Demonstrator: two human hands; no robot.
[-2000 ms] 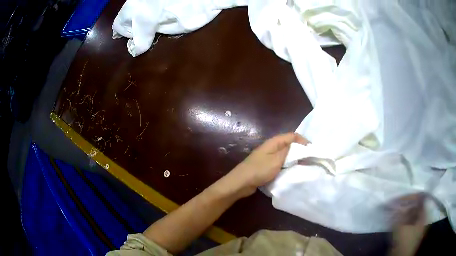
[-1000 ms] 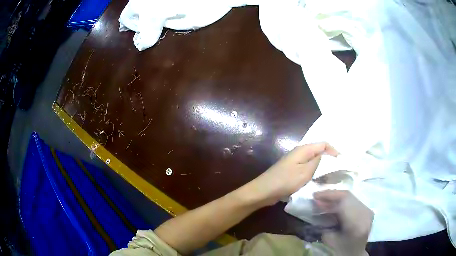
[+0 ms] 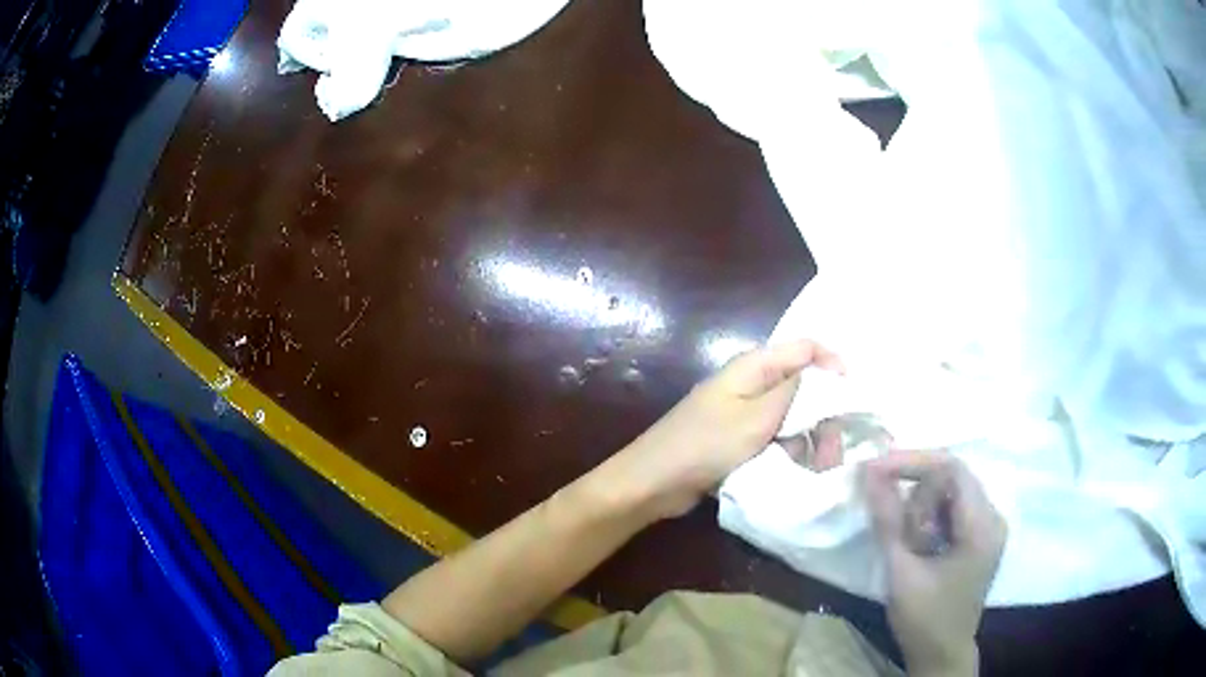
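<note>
A white garment [image 3: 913, 278] lies spread over the right side of the dark red-brown table, overexposed in its middle. My left hand [image 3: 741, 417] grips its near edge between thumb and fingers, with a fingertip showing inside a fold opening. My right hand [image 3: 936, 522] is just right of it, over the garment, fingers curled around a small dark blurred thing, perhaps thread snips. The blur hides its blades and whether they touch the cloth.
Another white cloth heap [image 3: 430, 29] lies at the table's far side. Thread clippings [image 3: 251, 284] and small round white spots [image 3: 419, 435] lie at left. Yellow edging [image 3: 331, 470] borders the table [image 3: 503, 172]. A blue bin [image 3: 172, 529] stands below left.
My right hand came in from the lower right to beside my left hand, then shifted slightly up and right. My left hand still grips the garment. The whole view has shifted slightly.
</note>
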